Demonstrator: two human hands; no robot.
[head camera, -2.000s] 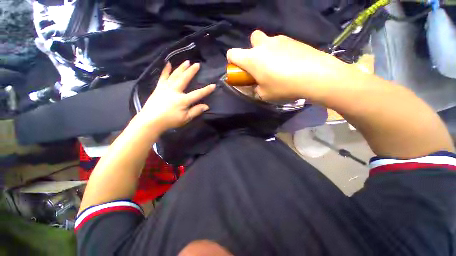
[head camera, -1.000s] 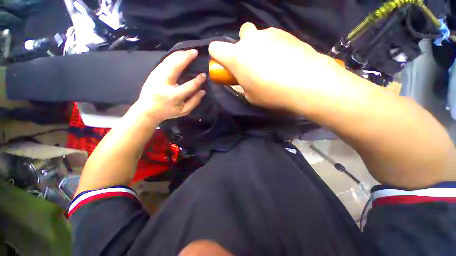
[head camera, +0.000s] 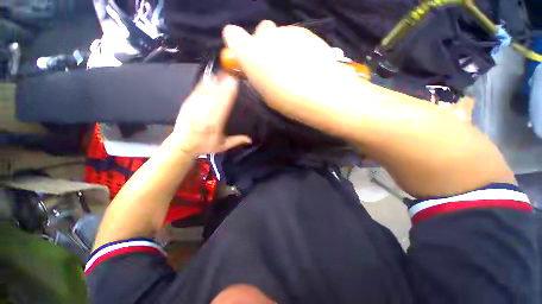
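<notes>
A dark garment (head camera: 255, 122) is pulled over the right part of a long dark grey padded board (head camera: 107, 94). My right hand (head camera: 285, 65) is closed around the orange handle of the steam iron (head camera: 230, 60); the iron's metal body is hidden under my hand and forearm. My left hand (head camera: 208, 113) lies at the garment's left edge, blurred, with its thumb spread to the right and its fingers close to the iron's handle. I cannot see any cloth pinched in it.
A large dark cloth heap (head camera: 386, 29) lies behind the board. A yellow coiled hose (head camera: 410, 22) runs at the upper right. Shiny clear plastic (head camera: 119, 35) lies at the upper left. A red basket (head camera: 110, 169) stands below the board, and a pale round object (head camera: 368, 185) is below right.
My right hand has moved left with the iron. My left hand's fingers have drawn closer together and its thumb points right. The garment's raised edge around my hands has dropped from sight.
</notes>
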